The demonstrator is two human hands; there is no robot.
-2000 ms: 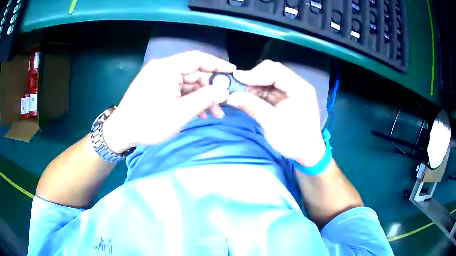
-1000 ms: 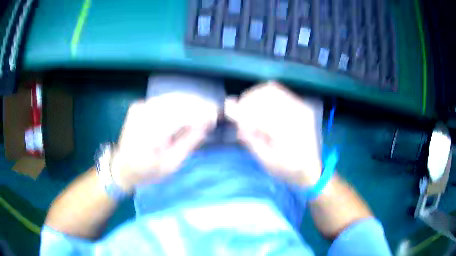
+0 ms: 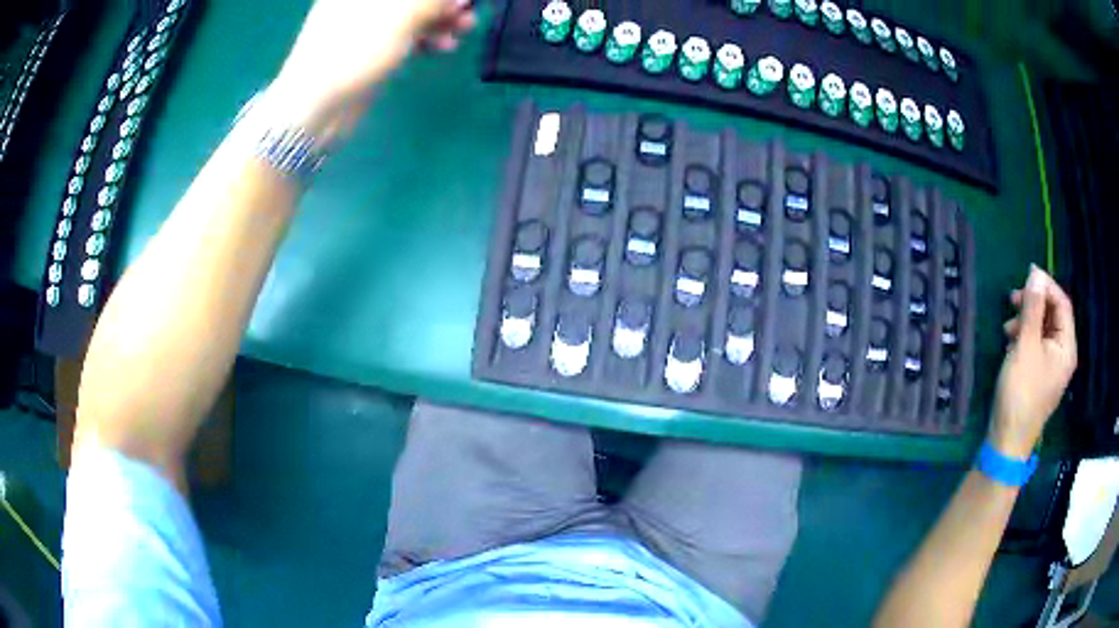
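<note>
A wide black-grey grooved housing tray [image 3: 761, 399] lies on the mat in front of me and holds many black plastic housings [image 3: 595, 190] with pale patches. Beyond it a long narrow module tray [image 3: 522, 55] holds two rows of green circuit board modules [image 3: 696, 59]. My left hand [image 3: 374, 34] is at the top, left of the module tray, partly cut off by the picture's edge; its grip is hidden. My right hand [image 3: 1041, 356] is at the right, beyond the housing tray, with fingers close together; I cannot tell whether it holds anything small.
Narrow trays with green modules [image 3: 108, 184] stand at the far left. A small white label [image 3: 547, 134] sits on the housing tray's top left corner. A yellow-green tape line [image 3: 1038, 160] runs at the right. The bench's front edge [image 3: 589, 417] curves above my lap.
My hands have parted from the small black part held over my lap; left moved up and forward, right moved far right. The view now shows more of the bench and the module trays.
</note>
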